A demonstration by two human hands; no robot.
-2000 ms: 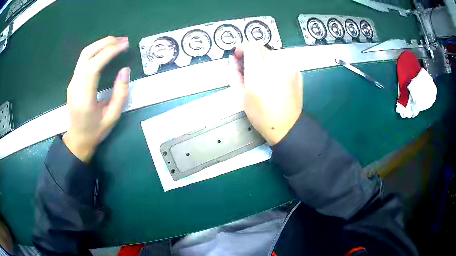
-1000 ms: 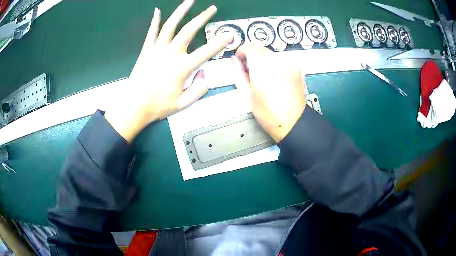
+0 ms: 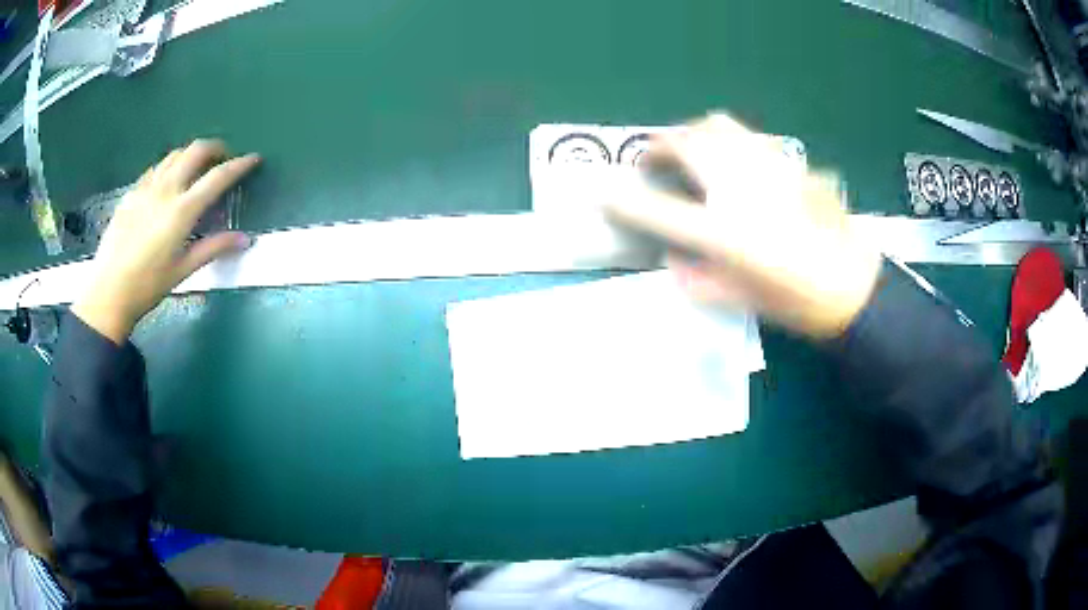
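Observation:
A four-ring unit lies at centre, its right part covered by my right hand. My right hand is blurred over it, fingers pointing left; whether it holds anything cannot be told. White paper sheets lie bare in front of me, below the white strip. My left hand is at the left, over a grey perforated plate that shows on both sides of it. Its thumb and fingers are apart; whether they touch the plate is unclear.
A white strip crosses the green surface. Another four-ring unit, pointed metal strips and a red-and-white cloth item are at right. A thin tool lies beyond my right wrist. A small dark item is at far left.
The flat grey plate is gone from the paper. My left hand has moved away from the rings to the far left. My right hand has shifted right in the view.

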